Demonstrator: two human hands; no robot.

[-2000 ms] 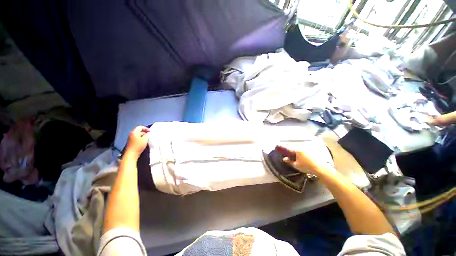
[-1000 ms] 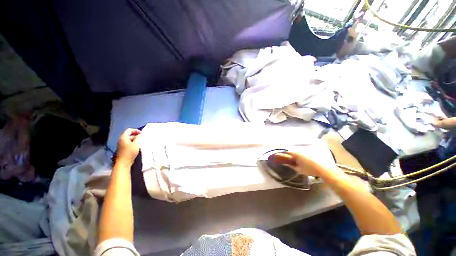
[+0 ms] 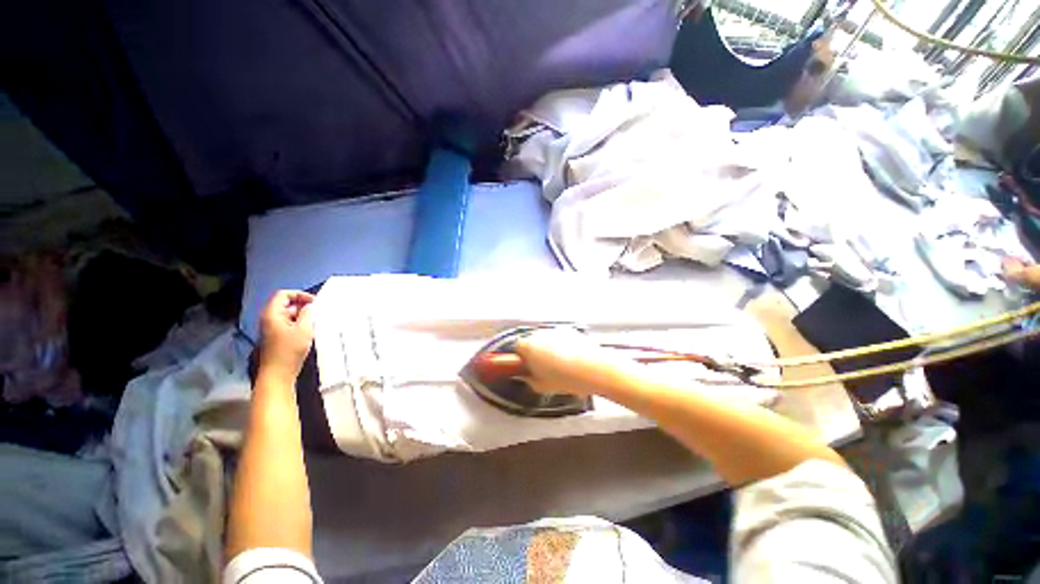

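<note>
A cream-white garment [image 3: 422, 319] lies stretched over the dark pressing arm [image 3: 318, 405], whose dark end shows at the garment's left edge. My left hand [image 3: 285, 327] pinches the garment's upper left corner. My right hand [image 3: 555, 363] grips the reddish handle of the dark steam iron [image 3: 502, 399]. The iron lies flat on the middle of the garment, its tip pointing left. Two yellow-tan hoses [image 3: 878, 354] run from the iron to the right.
A crumpled white pile [image 3: 650, 171] lies behind the work. A blue cylinder [image 3: 439, 217] lies on a pale board [image 3: 331, 245]. A black square pad [image 3: 850, 325] is at the right. Another person's hand [image 3: 1018, 274] shows at the right edge. A dark purple curtain [image 3: 342, 103] hangs behind.
My right hand and the iron have moved left along the garment, from its right part to its middle, and the hoses stretch out behind. My left hand stays at the garment's corner.
</note>
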